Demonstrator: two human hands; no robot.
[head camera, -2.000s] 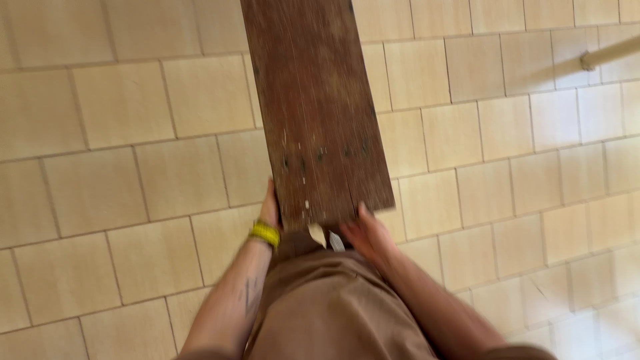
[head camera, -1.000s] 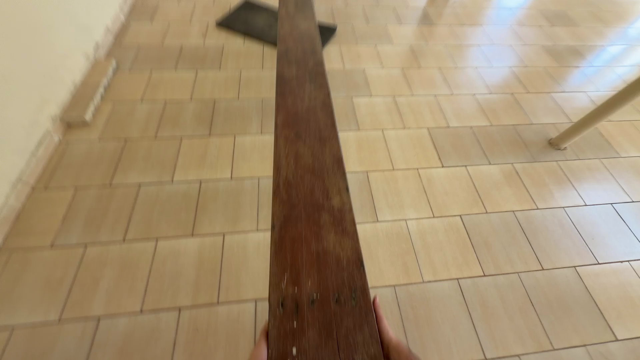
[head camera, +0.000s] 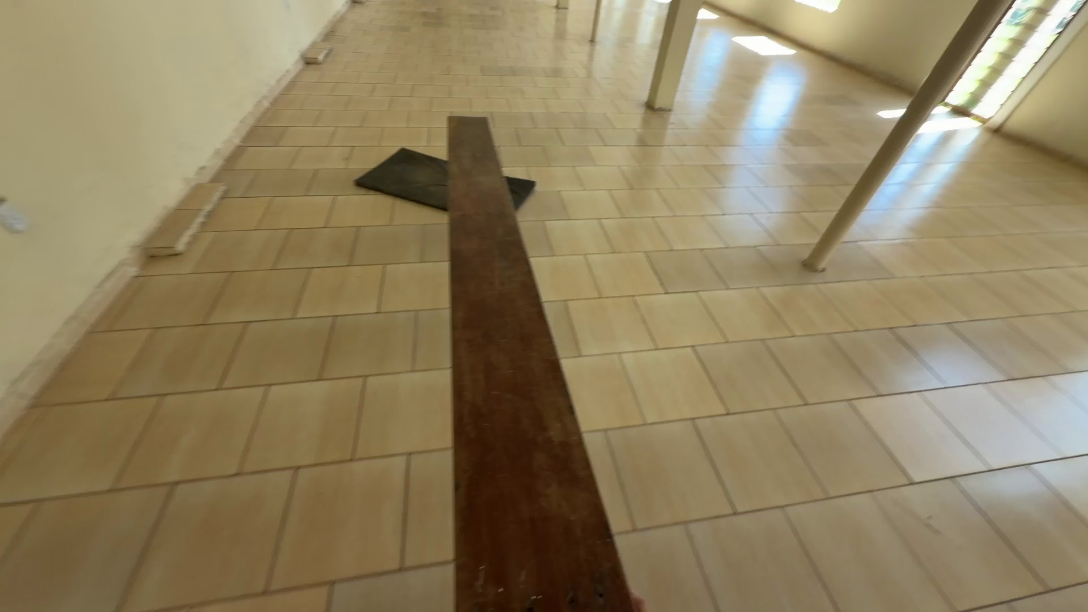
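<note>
A long, dark reddish-brown wooden plank (head camera: 510, 340) runs from the bottom edge of the head view up to the upper middle, its near end cut off by the frame. Small holes and pale scuffs mark its surface near the bottom. Only a sliver of my right hand (head camera: 637, 603) shows, against the plank's right edge at the bottom. My left hand is out of view. Beyond, a flat black mat or panel (head camera: 408, 177) lies on the tiled floor, partly hidden behind the plank's far part.
A slanting cream pole (head camera: 901, 144) meets the tiles at the right, with a thicker post (head camera: 674, 55) farther back. Along the left wall (head camera: 102, 102) lies a low tile-topped block (head camera: 187, 219), with a smaller one (head camera: 317, 55) beyond. A louvred window (head camera: 1016, 59) is at upper right.
The view has tilted up strongly from my lap to the room. Both hands were visible at the plank's near end; now only a bit of the right one shows.
</note>
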